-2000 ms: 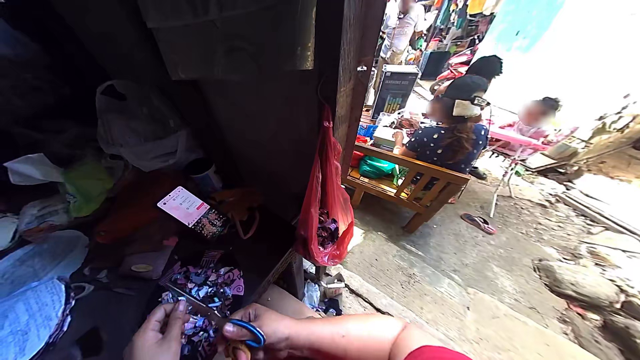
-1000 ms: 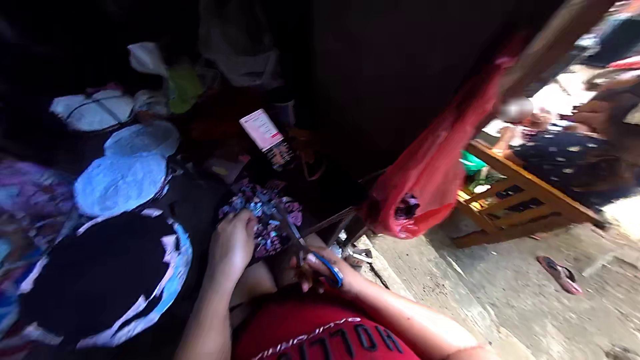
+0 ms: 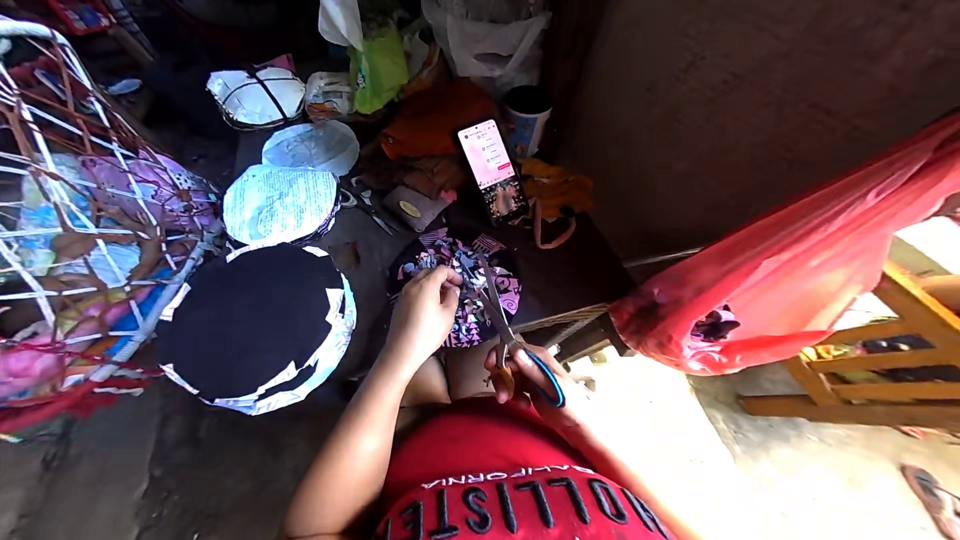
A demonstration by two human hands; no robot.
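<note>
My right hand grips a pair of scissors by its blue and orange-brown handles, the blades slightly apart and pointing away from me. My left hand is over a heap of small cut fabric scraps, thumb and fingertips together. Whether a scrap is pinched there cannot be told. The heap lies on a dark round cloth with pink patterned pieces. To the left lies a large black disc with ragged white and pale blue edging. Beyond it are round papers bearing writing.
A smartphone leans behind the scraps, near a small pouch and a second pair of scissors. A white woven frame holds cloth at left. A red plastic bag hangs at right before a wooden bench.
The view has swung left and down, bringing in the black disc and the woven frame. My left hand, close to the scissors two seconds ago, is now left of the blades.
</note>
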